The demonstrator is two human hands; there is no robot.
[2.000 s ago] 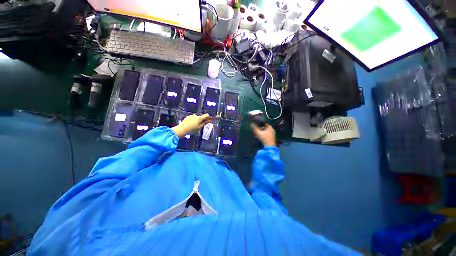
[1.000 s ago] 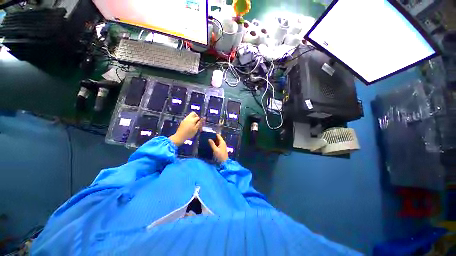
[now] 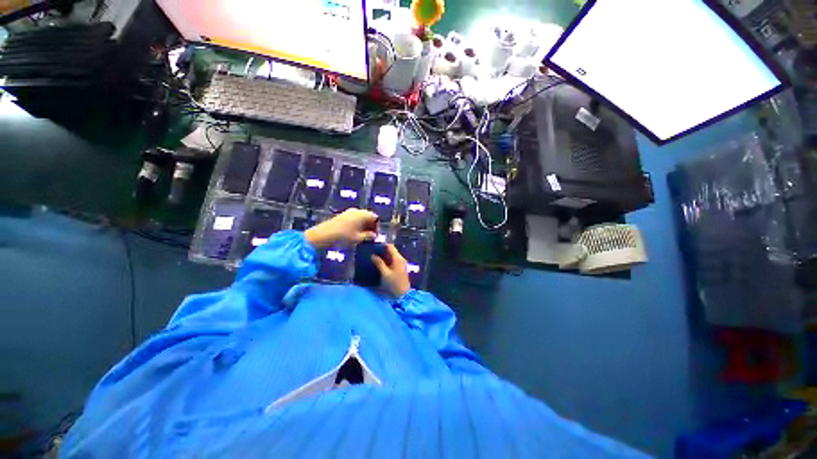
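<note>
A clear plastic phone tray (image 3: 208, 208) lies in front of me with two rows of dark smartphones, several showing small white text. My right hand (image 3: 392, 271) grips the side of a dark smartphone (image 3: 368, 267) at the near row, second pocket from the right. My left hand (image 3: 348, 229) is at that phone's top edge, fingertips bunched together; whether they pinch anything is hidden. A black cylindrical device (image 3: 456, 235) is right of the tray. Two similar devices (image 3: 180, 179) are left of it.
A pale keyboard (image 3: 278, 102), a white mouse (image 3: 387, 141) and a monitor (image 3: 278, 31) are behind the tray. White cables (image 3: 480, 184), a black computer case (image 3: 578, 152) and a second monitor (image 3: 667, 67) are to the right. White rolls (image 3: 506, 49) stand at the back.
My right hand let go of the black device right of the tray and moved left onto the phone. My left hand shifted slightly right and down. The green block left the right monitor.
</note>
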